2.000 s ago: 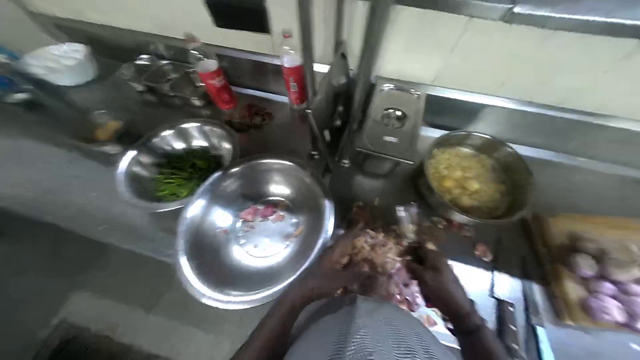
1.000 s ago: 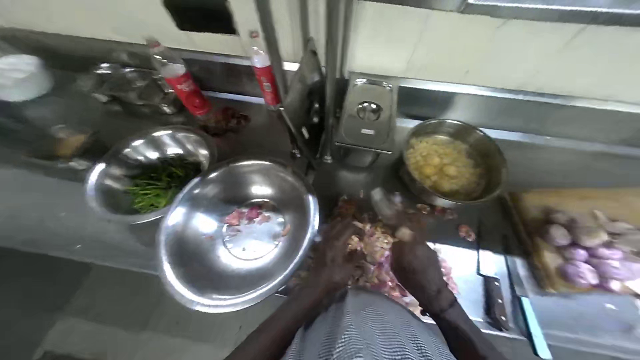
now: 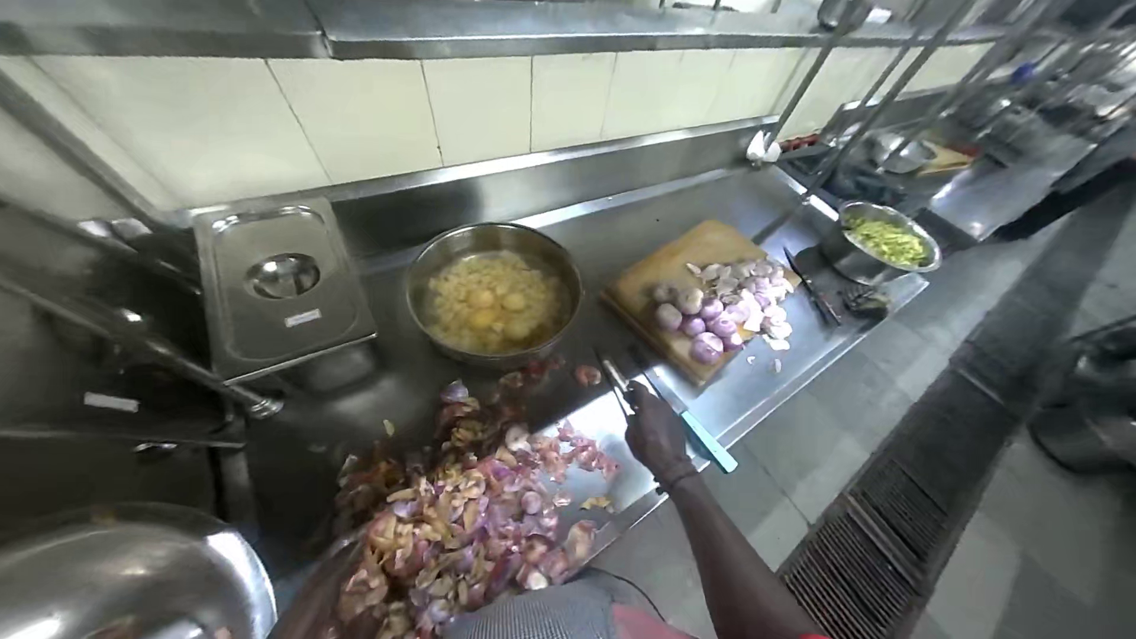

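Note:
My right hand (image 3: 655, 430) is closed over the handle of a knife (image 3: 612, 377) on the steel counter; a small pale piece shows by its fingers, too unclear to name. Beside it lies a knife with a light blue handle (image 3: 707, 441). My left hand is mostly hidden; a dark part of that hand or forearm (image 3: 324, 581) shows at the left edge of a large heap of onion skins and onions (image 3: 479, 524). Peeled purple onions (image 3: 710, 319) and pale pieces rest on a wooden cutting board (image 3: 648, 275).
A steel pot (image 3: 424, 324) with pale pieces in liquid stands behind the heap, beside a lidded steel container (image 3: 333, 342). A steel bowl (image 3: 253, 568) is at lower left. Another knife (image 3: 816, 293) and a pot of chopped greens (image 3: 856, 262) are at right. Metal poles rise at left.
My right hand has moved right, from the onion heap to the knives. The view has swung to the right.

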